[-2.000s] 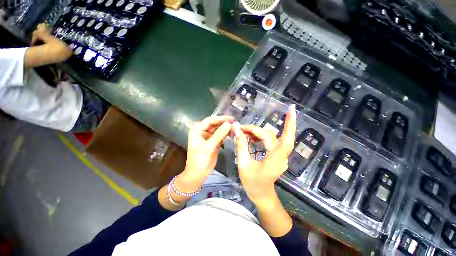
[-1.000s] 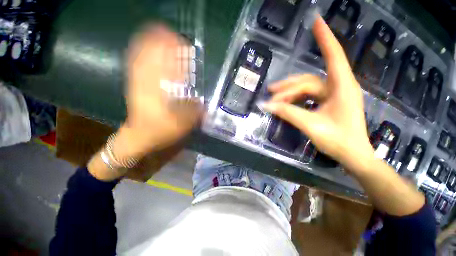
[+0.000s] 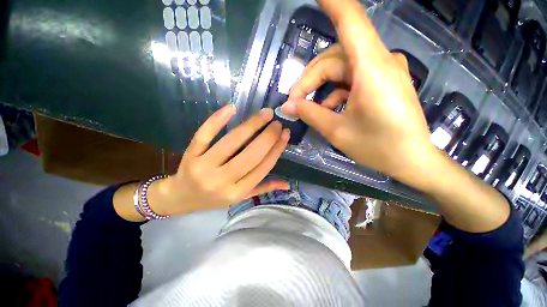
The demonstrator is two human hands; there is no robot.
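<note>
A whitish-grey oval adhesive pad (image 3: 286,114) is pinched between thumb and forefinger of my right hand (image 3: 375,102), at the lower end of a black handset housing (image 3: 306,37). That housing lies in the nearest left pocket of the clear blister tray (image 3: 255,57). My left hand (image 3: 231,159) is spread with its palm down, its fingertips at the housing's lower end; it holds nothing. Whether the pad touches the housing is hard to tell. A clear sticker sheet (image 3: 189,36) with rows of pale ovals lies on the bench left of the tray.
The green bench (image 3: 90,54) extends left. More black housings (image 3: 451,120) sit in tray pockets at right. Below the bench edge are a brown cardboard box (image 3: 90,150) at left and another (image 3: 387,240) at right with crumpled plastic. A person's arm shows at the far right edge.
The view has moved closer to the tray's left end. The sticker sheet now lies on the bench. My left hand has moved to the housing's lower end, where my right hand holds the pad.
</note>
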